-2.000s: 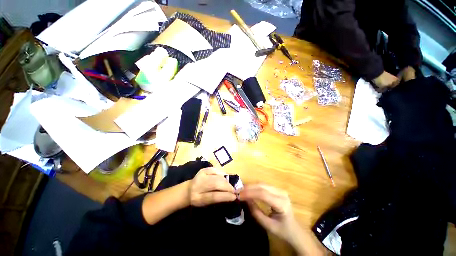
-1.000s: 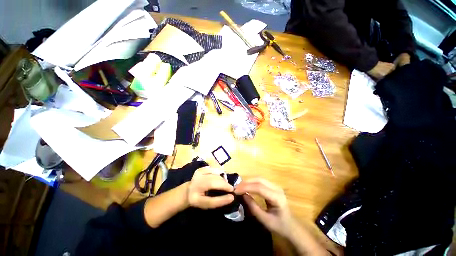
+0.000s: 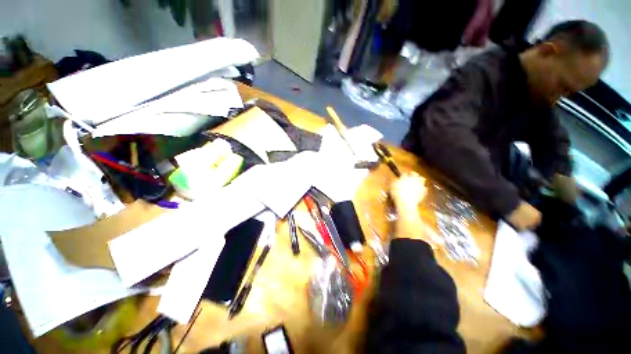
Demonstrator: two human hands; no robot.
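My right hand (image 3: 409, 192), blurred, is stretched out over the far side of the table. Its fingers are at the yellow-and-black pliers (image 3: 387, 159); the blur hides whether they grip them. Zip bags of silvery bits (image 3: 458, 231) lie to the right of my forearm, blurred. My left hand is out of the picture. A bit of dark cloth (image 3: 223, 348) shows at the bottom edge, and the rest of the garment piece is hidden or out of view.
White and tan paper patterns (image 3: 166, 242) cover the left. A phone (image 3: 234, 261), black thread cone (image 3: 346, 222) and red-handled scissors (image 3: 359, 271) lie mid-table. Hammer handle (image 3: 339, 126) lies beyond. A person (image 3: 477, 124) works across the table with dark cloth.
The view has tilted up and moved closer. My right hand has left the black cloth and reached forward to the pliers. My left hand has gone out of view.
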